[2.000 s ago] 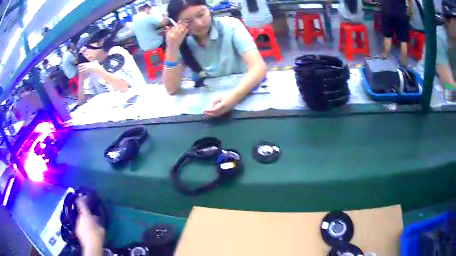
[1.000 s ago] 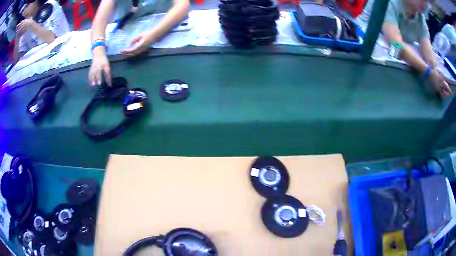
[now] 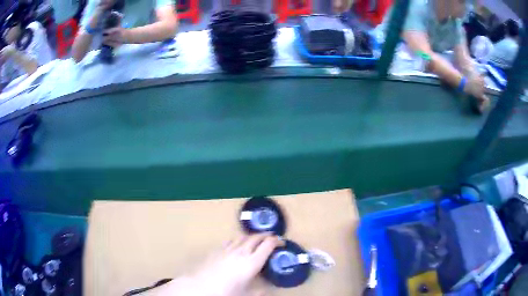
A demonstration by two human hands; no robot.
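My left hand point(image 3: 249, 260) reaches in from the bottom edge over the cardboard sheet point(image 3: 156, 237). Its fingertips are at the upper left rim of the lower speaker plate point(image 3: 286, 265); whether they grip it is not clear. The upper speaker plate point(image 3: 263, 217) lies against the lower one. Solder wire point(image 3: 322, 259) lies loosely coiled at the lower plate's right. A soldering iron point(image 3: 372, 269) is at the cardboard's right edge. A thin black curve of a headband point(image 3: 149, 287) shows at the bottom; the rest is hidden or cut off. My right hand is out of view.
A blue tray point(image 3: 366, 228) with dark items and a yellow sponge point(image 3: 424, 285) is right of the cardboard. Several speaker plates point(image 3: 51, 267) lie left. Beyond the raised green surface point(image 3: 231, 127), people sit by a black stack point(image 3: 243, 41) and another blue tray. A closed headset lies far left.
The view has swung right. My left hand has left the pile at the left and come to the lower speaker plate. The headset on the green surface is gone; the person opposite holds a dark item.
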